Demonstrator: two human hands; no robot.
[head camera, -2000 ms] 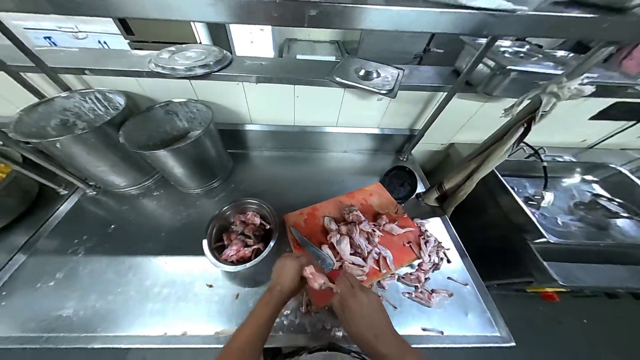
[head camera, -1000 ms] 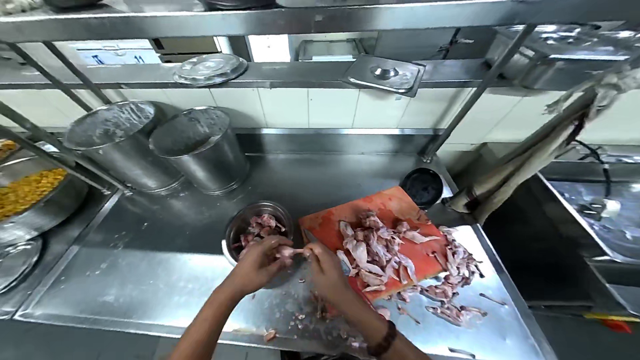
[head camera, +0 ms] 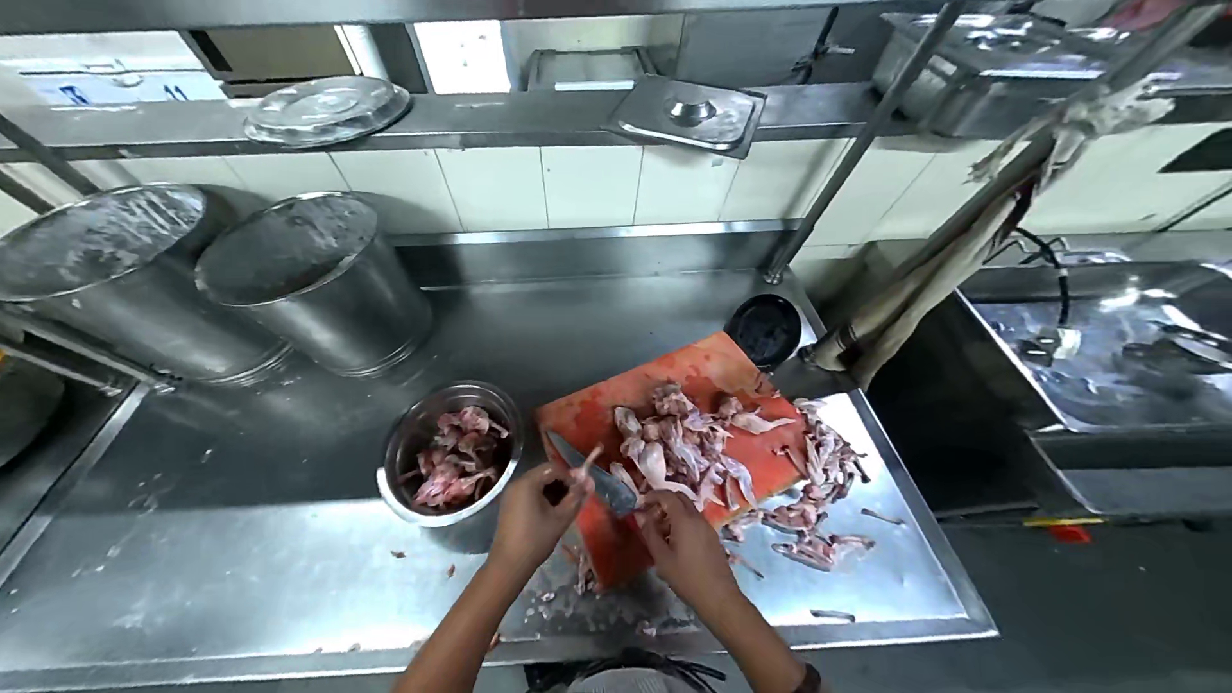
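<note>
Over the left part of an orange cutting board [head camera: 616, 553], my left hand [head camera: 537, 515] pinches a thin piece of raw meat with bone [head camera: 593, 459]. My right hand [head camera: 685, 549] has its fingers closed near the lower end of a knife blade [head camera: 597, 476]; what it grips is mostly hidden by the fingers. A heap of small raw meat pieces [head camera: 674, 443] lies on the board. More pieces [head camera: 818, 481] are spread on the steel just right of it. A round steel pot [head camera: 385, 481] holding raw meat pieces stands left of my left hand.
Two tall steel containers [head camera: 318, 279] stand at the back left of the steel table [head camera: 241, 577]. Beyond the board is a round black dish [head camera: 763, 330]. Lids lie on the shelf [head camera: 500, 120] above. A cloth-wrapped post [head camera: 924, 279] and a sink [head camera: 1078, 366] are at the right.
My hands have moved right from beside the pot's rim to over the cutting board, and have come apart. The knife blade shows between them now.
</note>
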